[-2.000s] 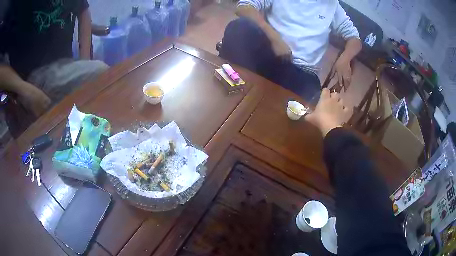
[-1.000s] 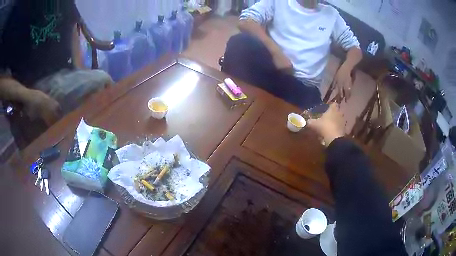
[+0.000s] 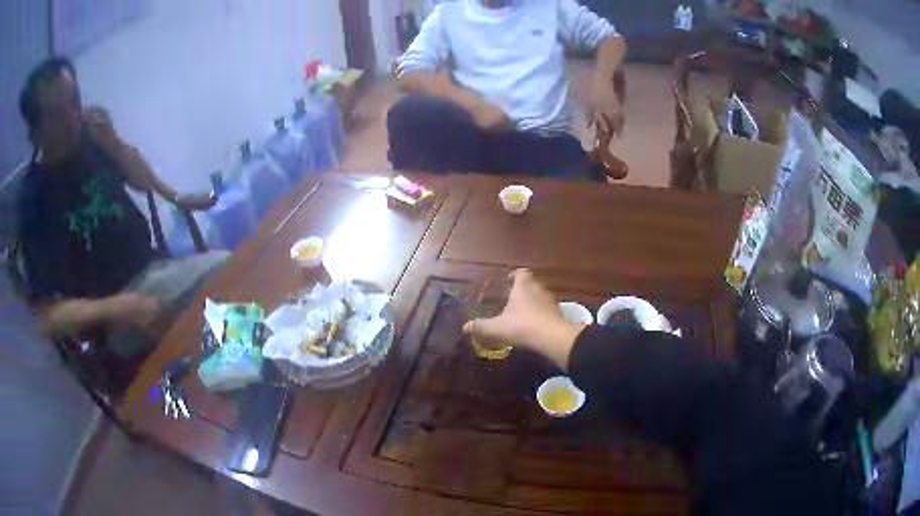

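Observation:
My right hand (image 3: 527, 320) reaches in from the right, its fingers around a clear glass pitcher (image 3: 492, 350) with yellow tea at the bottom, low over the dark tea tray (image 3: 429, 403). A white cup of yellow tea (image 3: 560, 397) stands nearer to me. Behind my wrist are a white strainer cup (image 3: 575, 313), partly hidden, and the white gaiwan (image 3: 627, 308) with dark leaves inside. Two more tea cups stand further off, one at the far edge (image 3: 515, 199) and one at the left (image 3: 308, 251). My left hand is out of the picture.
Ashtray (image 3: 333, 373) with tissue and butts, tissue pack (image 3: 232, 345), smartphone (image 3: 260, 428) and keys (image 3: 175, 401) lie at the left. A pink item on a small box (image 3: 409, 191) lies at the far edge. Metal kettle (image 3: 822, 368) and tea packets crowd the right. Two people sit beyond the table.
The view has lifted and widened. My right hand has let go of the far cup, come back towards me and closed around the glass pitcher.

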